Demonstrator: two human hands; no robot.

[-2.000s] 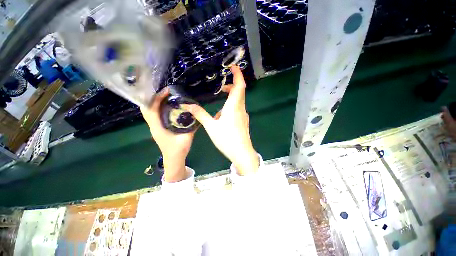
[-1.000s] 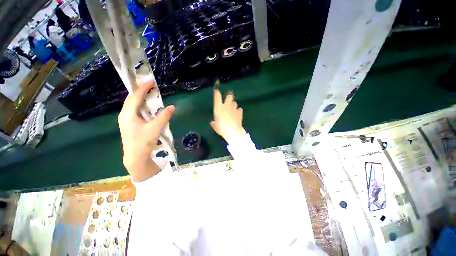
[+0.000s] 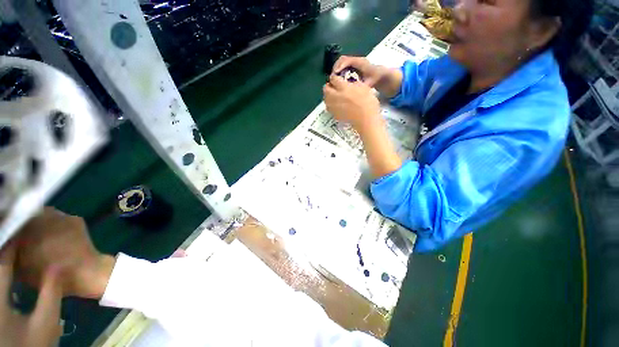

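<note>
A white strip with large dark holes [image 3: 85,135] stands blurred at the left edge, its lower end by my hands. My right hand [image 3: 64,254], below the strip, is blurred and shaded; its fingers and any hold are unclear. My left hand [image 3: 37,322] is in the bottom left corner, cut off by the edge and overlapping my right hand; its grip is hidden. A black cylindrical part with a pale ring on its end [image 3: 133,201] sits on the green belt [image 3: 254,101], right of the strip and apart from my hands.
A white spotted post [image 3: 153,101] slants beside the belt. A paper-covered bench [image 3: 319,203] runs to the right. A person in a blue jacket [image 3: 475,149] holds a dark ringed part [image 3: 349,74] there. Black trays [image 3: 231,27] stand beyond the belt. Yellow lines mark the floor.
The view has swung right, bringing the other person into sight. My hands and the strip now show at the left edge. My right hand has come from over the belt to beside my left.
</note>
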